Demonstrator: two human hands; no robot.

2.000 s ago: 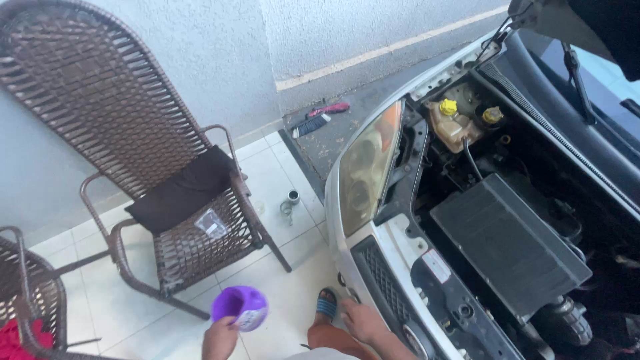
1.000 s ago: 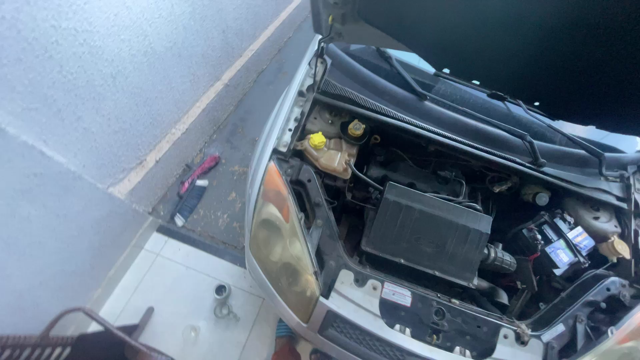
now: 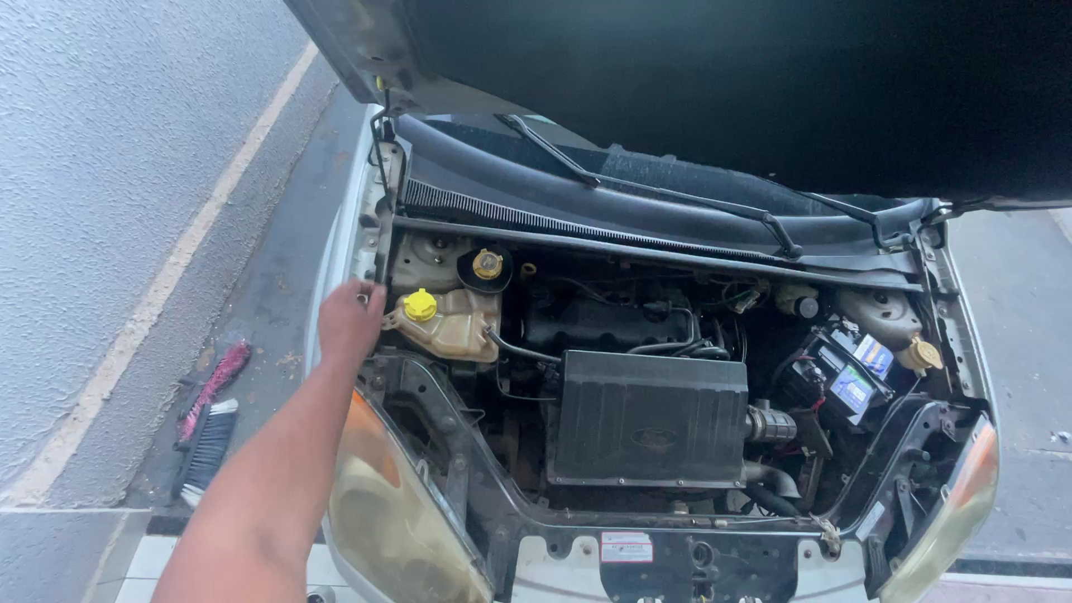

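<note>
My left hand [image 3: 352, 322] reaches to the inner fender edge at the left of the engine bay, its fingers curled at the lower end of a thin dark rod or seal strip; whether it grips this is unclear. Just right of it sits the translucent coolant reservoir [image 3: 456, 335] with a yellow cap [image 3: 420, 305]. Behind that is a brake fluid reservoir cap [image 3: 487, 264]. A black air filter box [image 3: 649, 423] fills the middle of the bay, and a car battery [image 3: 837, 368] lies to the right. My right hand is out of the frame.
The raised hood [image 3: 720, 75] hangs over the windshield wipers [image 3: 670, 197]. Headlights [image 3: 394, 511] flank the front. On the ground at left lie a pink duster brush [image 3: 219, 381] and a black-and-white bristle brush [image 3: 208, 448], near a textured wall [image 3: 126, 167].
The view has swung right, onto the engine bay. My left hand, holding a purple cup two seconds ago, is now at the fender edge without it. My right hand has left the view.
</note>
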